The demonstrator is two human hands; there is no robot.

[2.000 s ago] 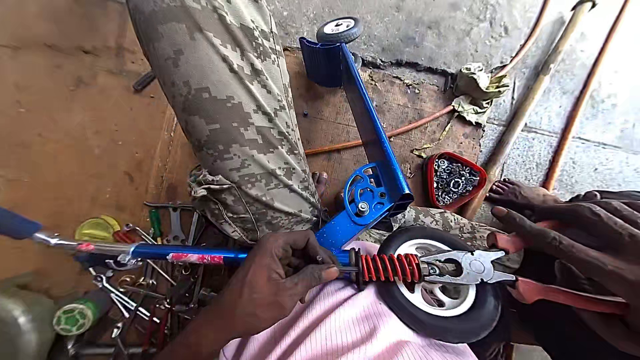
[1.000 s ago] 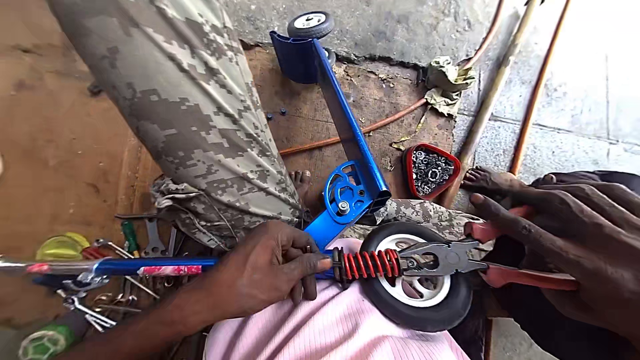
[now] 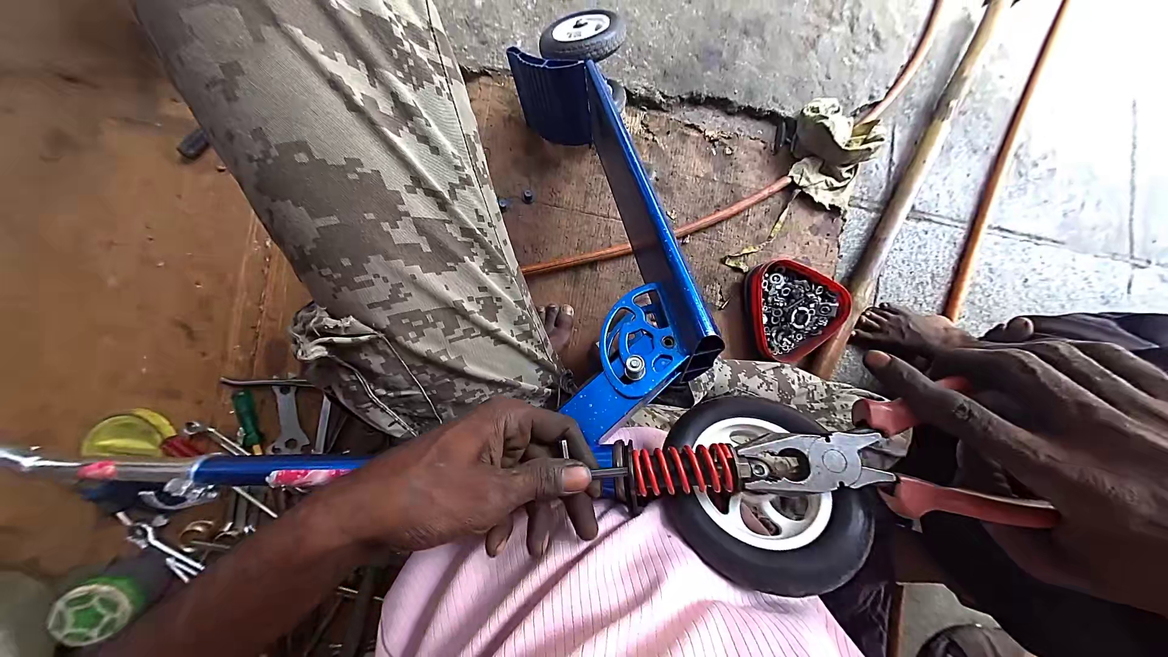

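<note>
A blue folding kick scooter lies across my lap, its near black-tyred wheel on a pink striped cloth. My left hand pinches a small hex key beside the collar of a red coil spring. At the spring's other end, the jaws of combination pliers with red handles grip a metal fitting over the wheel. My right hand lies over the pliers' handles, fingers spread; part of its hold is hidden.
A red triangular tray of nuts and washers lies beyond the wheel. Wrenches, a green-handled screwdriver and other tools lie at the left. A wooden pole and an orange-brown hose cross the right side. A person's foot is near the tray.
The view has shifted a little. Both hands remain at the spring and pliers; the hex key in my left hand shows more plainly now.
</note>
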